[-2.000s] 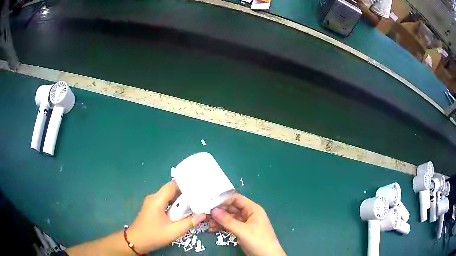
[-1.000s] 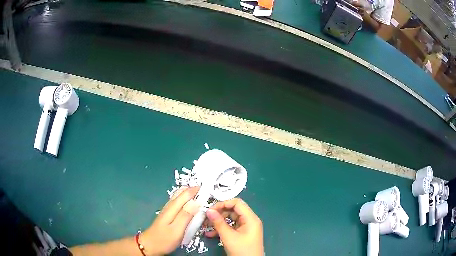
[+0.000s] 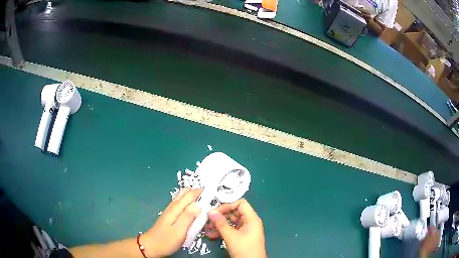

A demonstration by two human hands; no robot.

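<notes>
A white handheld fan (image 3: 214, 174) is held above the bench, its open round head end turned to the right and its handle slanting down to the left. My left hand (image 3: 171, 221) is closed around the handle. My right hand (image 3: 239, 227) has its thumb and fingertips at the dark handle opening (image 3: 215, 202) just below the head. Whether the right fingertips hold a small part is hidden. Small white plastic parts (image 3: 186, 181) lie loose behind and under the hands.
Two fans (image 3: 59, 118) lie at left. More fans (image 3: 375, 215) are grouped at right, where another person's blurred hand (image 3: 429, 242) reaches in. A pale strip (image 3: 226, 121) borders the dark green conveyor belt (image 3: 201, 70). Across it are a dark grey device (image 3: 345, 22) and cardboard boxes (image 3: 415, 43).
The fan has turned from its closed side to show its open head end and handle opening, and my right fingers have moved to that opening. Another person's hand has appeared at the right fans.
</notes>
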